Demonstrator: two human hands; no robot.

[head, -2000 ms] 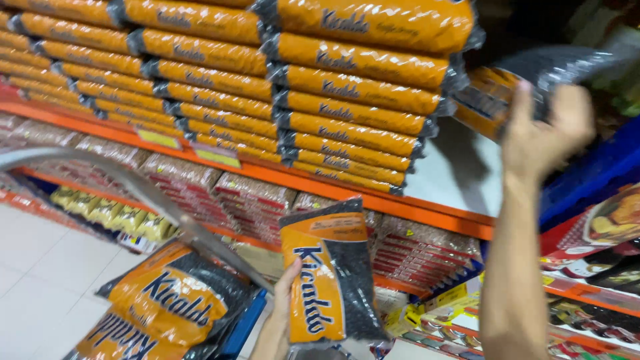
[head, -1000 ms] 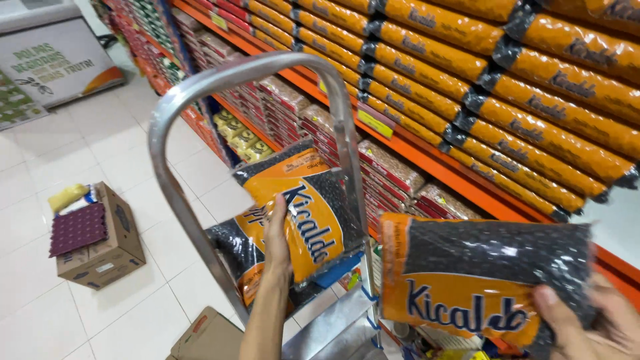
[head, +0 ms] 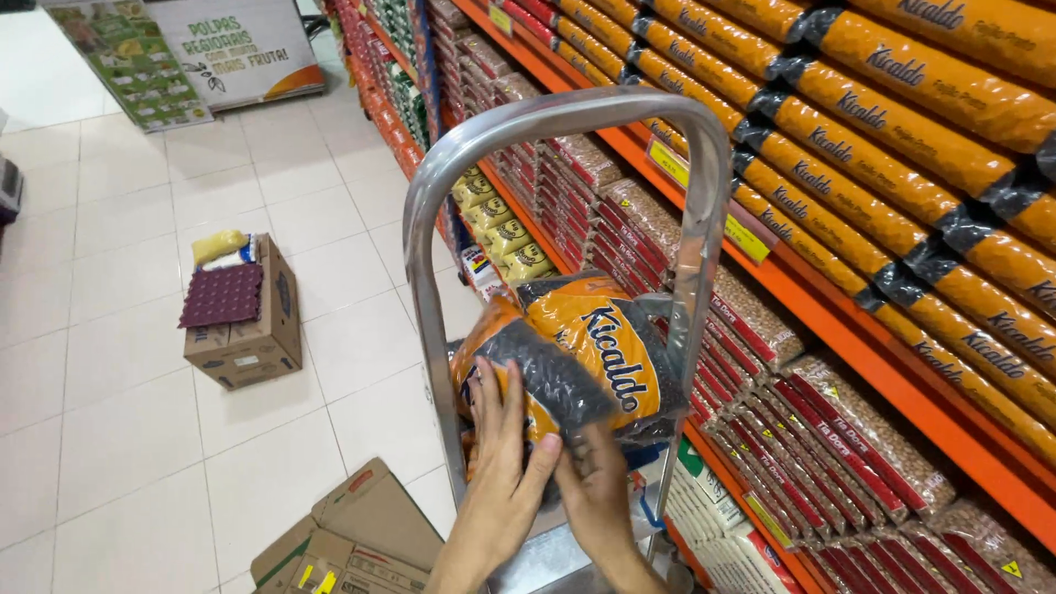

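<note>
Both my hands are on one orange-and-black plastic bag of black beans (head: 553,375) at the top of a metal stepladder (head: 569,107). My left hand (head: 503,454) lies with its fingers spread over the bag's printed face, pressing on it. My right hand (head: 598,478), blurred, touches the lower right end of the same bag; its fingertips are partly hidden. Just behind and to the right, a second bag of black beans (head: 606,346) leans inside the ladder's curved rail. More packaging shows under the near bag, mostly covered.
Orange-edged shelving (head: 833,280) on the right holds stacked bean bags (head: 866,124) above red-labelled bags (head: 850,445). On the tiled floor at left stands a cardboard box (head: 280,330) with a purple tray (head: 221,295) on top. Opened cardboard (head: 363,520) lies beside the ladder. A chest freezer (head: 256,49) stands farther back.
My right hand has brought its bag from the right over to the ladder, beside my left hand. My left hand has let go of the bag it held upright, which now leans inside the rail.
</note>
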